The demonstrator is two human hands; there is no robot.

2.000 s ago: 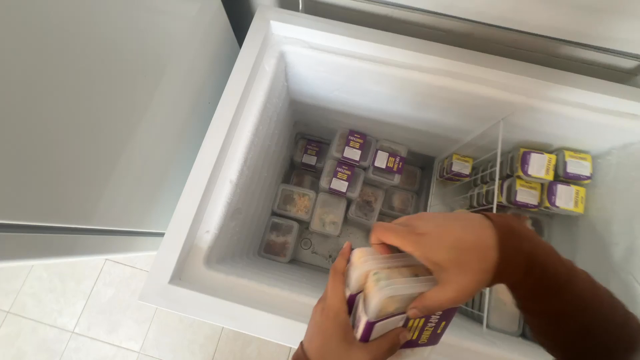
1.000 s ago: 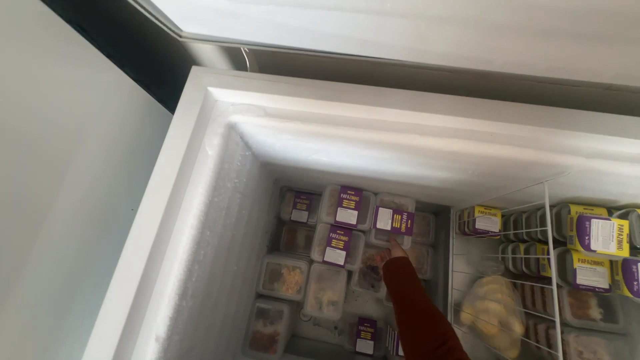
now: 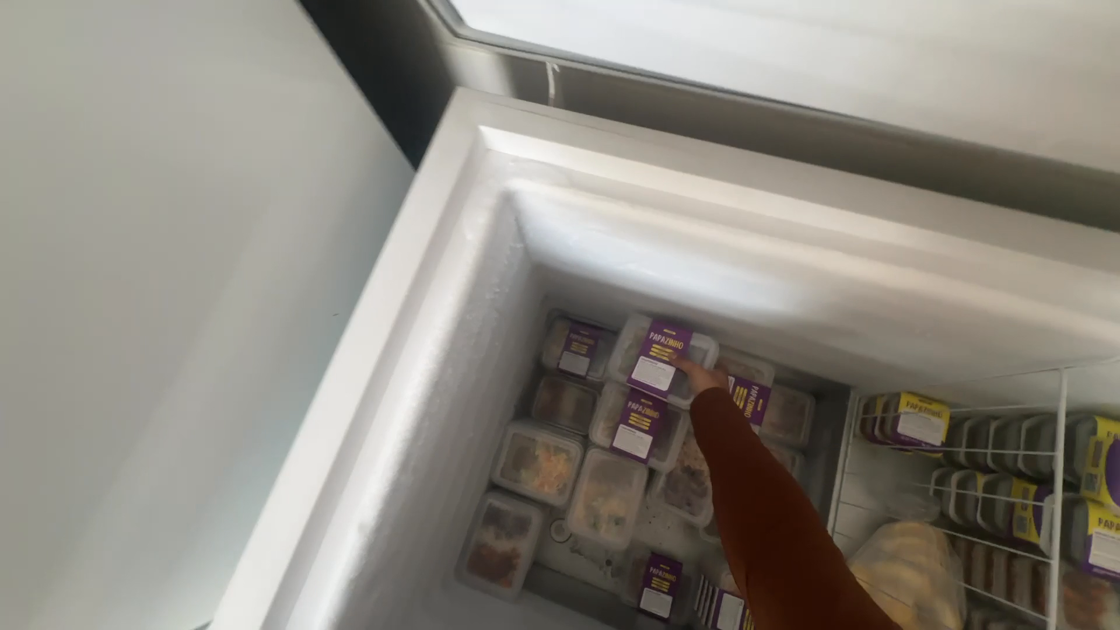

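Note:
My right hand (image 3: pixel 707 377), at the end of a brown sleeve, reaches down into an open chest freezer. Its fingers touch the lid and right edge of a clear plastic food container (image 3: pixel 662 357) with a purple printed band. Whether they grip it cannot be seen. Just below lies another purple-banded container (image 3: pixel 640 423), and to the right a third (image 3: pixel 750 394) is partly hidden by the hand. Containers without bands sit lower, among them one with orange and pale food (image 3: pixel 538 462) and one with dark food (image 3: pixel 500 542). My left hand is out of view.
The freezer's white rim (image 3: pixel 350 350) frames the left side. A white wire divider (image 3: pixel 1058 437) separates yellow-and-purple packs (image 3: pixel 920 422) and a bag of pale round items (image 3: pixel 906 577) on the right. More banded packs (image 3: pixel 661 584) stand near the front wall. The raised lid (image 3: pixel 787 52) is behind.
Two seconds ago both hands held packs above the freezer; my left hand has since left view. My right hand has shifted from the right-hand banded container to the one on its left.

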